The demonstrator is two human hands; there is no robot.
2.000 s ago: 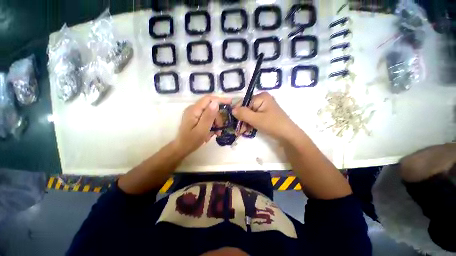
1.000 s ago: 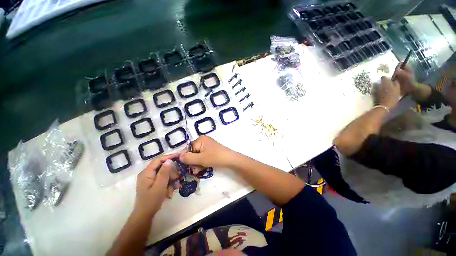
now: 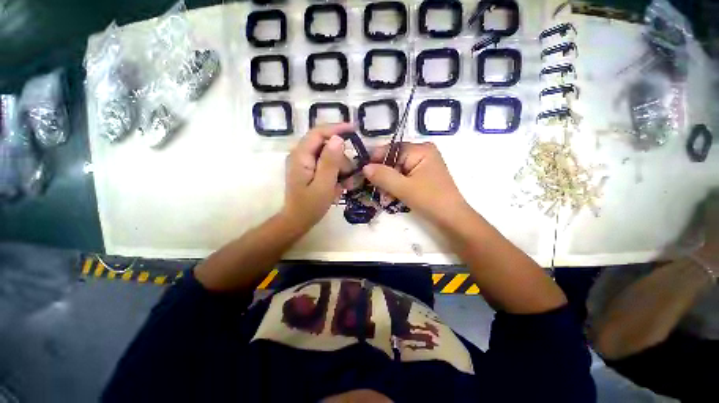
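My left hand (image 3: 313, 171) holds a black square frame (image 3: 354, 153), tilted, between thumb and fingers above the table. My right hand (image 3: 418, 178) holds a slim dark pointed tool (image 3: 404, 126), its far end pointing up and away; its thumb and fingertips meet the frame's right side. The tool's working tip is hidden by the fingers. A small dark pile of black parts (image 3: 361, 211) lies on the white surface just below both hands. More black frames (image 3: 438, 116) stand in rows in a clear tray (image 3: 359, 93) beyond the hands.
Short black bars (image 3: 558, 71) form a column right of the tray, above a scattered beige heap (image 3: 561, 175). Clear bags lie at left (image 3: 116, 98) and far right (image 3: 657, 102). A lone black ring (image 3: 699, 142) is at the right edge. Another person's arm (image 3: 658, 303) is at lower right.
The view has swung back from the right-hand neighbour to the table in front. The frame in my left hand now shows clearly, raised above the dark pile.
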